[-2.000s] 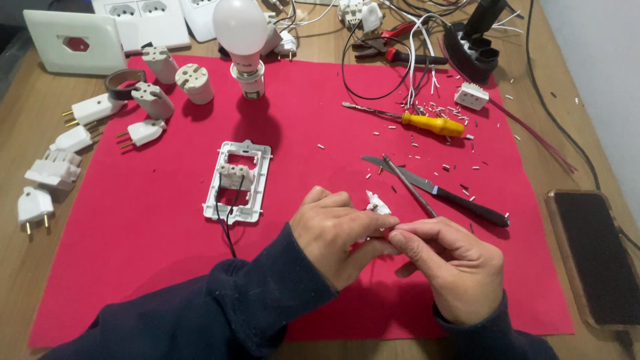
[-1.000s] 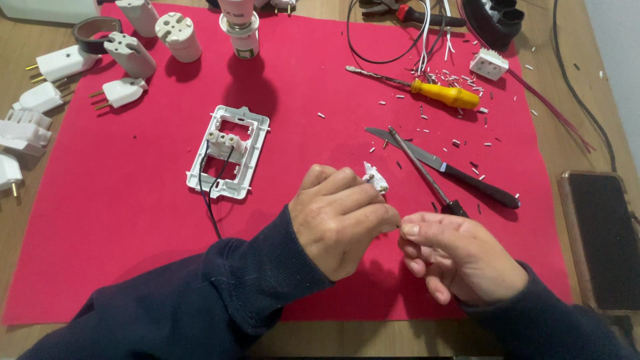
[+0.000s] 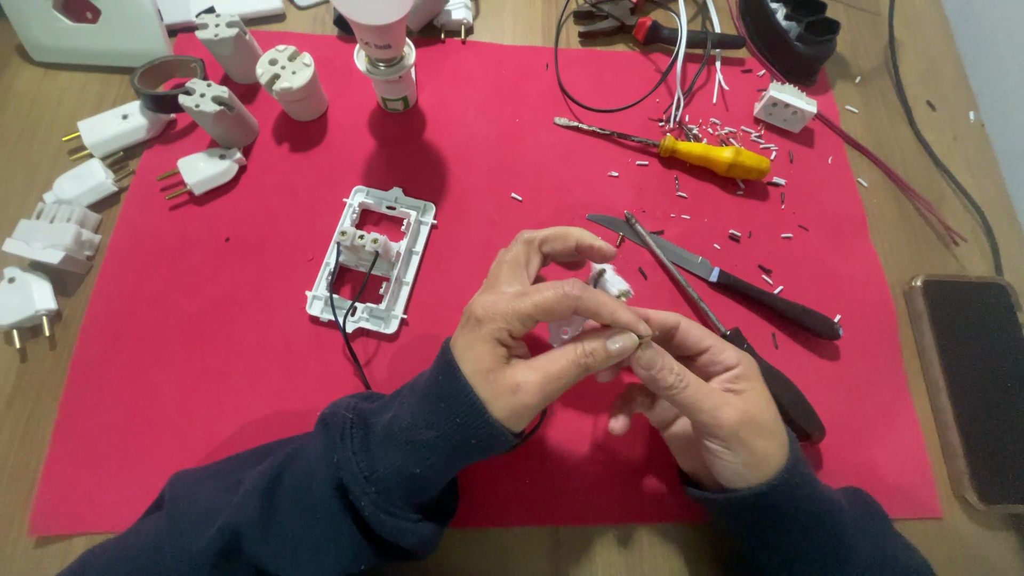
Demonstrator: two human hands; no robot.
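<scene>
My left hand [image 3: 552, 328] and my right hand [image 3: 708, 392] meet at their fingertips, pinching something tiny between them, likely a wire end; the fingers mostly hide it. Behind my left fingers lies a white plastic plug part [image 3: 611, 282], partly covered. A black wire shows below my left wrist. To the left, a white outlet mounting frame [image 3: 412, 264] lies on the red mat with a terminal module and two black wires [image 3: 352, 352]. Right of my hands are a black-handled screwdriver [image 3: 772, 384] and a table knife [image 3: 720, 280], their blades crossing near the tips.
A yellow-handled screwdriver [image 3: 716, 158] lies among insulation scraps. Pliers [image 3: 672, 34], a white socket module [image 3: 786, 107] and a phone [image 3: 972, 384] are at the right. Plugs [image 3: 210, 170], lamp holders [image 3: 292, 84] and a bulb [image 3: 376, 28] stand or lie along the left and back.
My left hand's upper fingers have lifted and spread, showing more of the white plug part behind them. Both hands' fingertips still meet.
</scene>
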